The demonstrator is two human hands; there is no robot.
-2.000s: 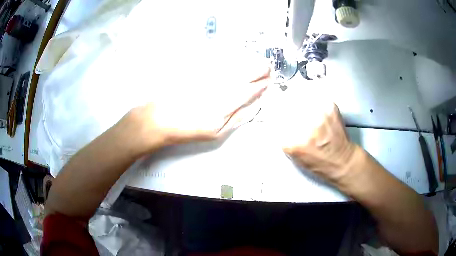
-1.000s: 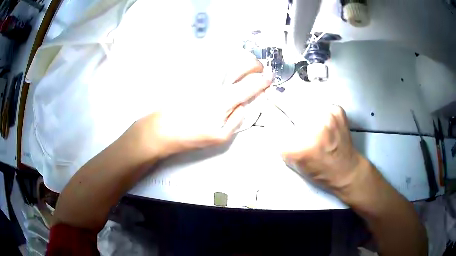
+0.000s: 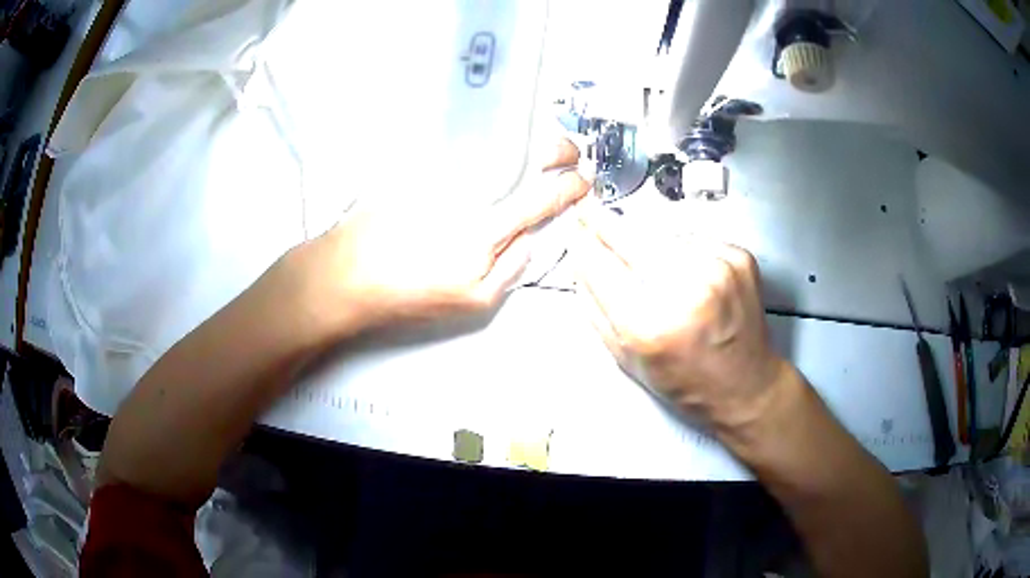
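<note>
My left hand (image 3: 424, 254) lies palm down over bright white cloth, its fingertips just left of the presser foot (image 3: 616, 158). My right hand (image 3: 689, 322) is to the right and nearer me, with some fingers curled and others reaching toward the foot. A small white fabric piece (image 3: 550, 251) seems to lie between the hands; glare hides its edges and whether the fingers grip it. A thin dark thread or edge line shows there. The larger white garment (image 3: 169, 215) is heaped at the left.
The machine head (image 3: 706, 68) rises above the foot, with a ribbed cream knob (image 3: 805, 68) at upper right. A dark round fitting with a pale knob (image 3: 707, 178) is right of the foot. A dark-handled tool (image 3: 934, 401) lies far right. Yellow tape (image 3: 529, 449) marks the front edge.
My right hand's fingers have moved left and up, closer to the foot and my left hand. My left fingertips stay beside the foot. The camera view has shifted slightly.
</note>
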